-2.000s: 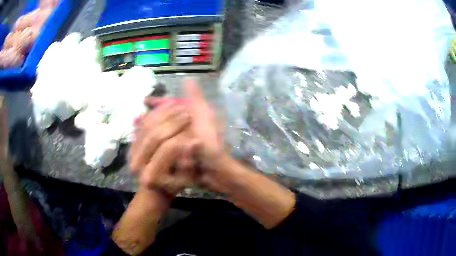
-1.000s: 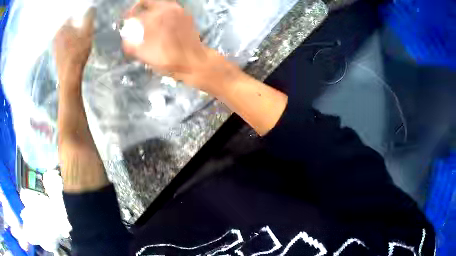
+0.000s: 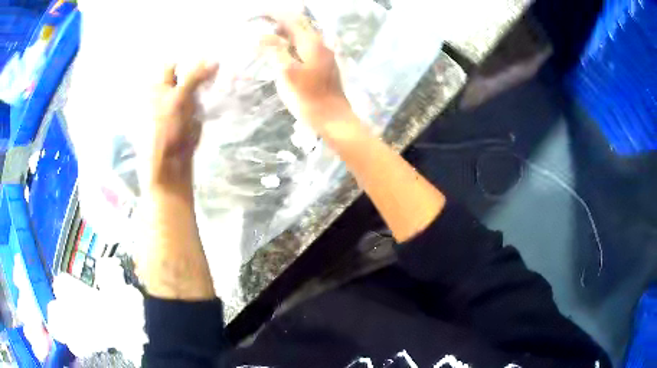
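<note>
The bright white material (image 3: 230, 29) fills the top of the view inside a wrinkled clear plastic bag (image 3: 252, 165); glare hides where the two meet. My left hand (image 3: 181, 108) is at its near left side, thumb and finger apart. My right hand (image 3: 310, 75) is to the right, fingers spread and bent at the white mass. I see no separate piece held in either hand. Small white scraps (image 3: 271, 180) lie on the film below and between the hands. Rough white lumps (image 3: 97, 313) are piled at the lower left, beside the scale (image 3: 83, 251).
The scale's blue pan (image 3: 55, 180) is at the left, with a blue tray (image 3: 50, 79) at the upper left. The speckled bench edge (image 3: 432, 93) runs diagonally. Deep blue ribbed shapes (image 3: 619, 79) are at the far right. A thin pale strand (image 3: 576, 194) hangs over the grey area.
The view has shifted, showing more of the scale and lumps. Both hands have reached the white mass; the small white piece seen in my right hand a second ago no longer shows there.
</note>
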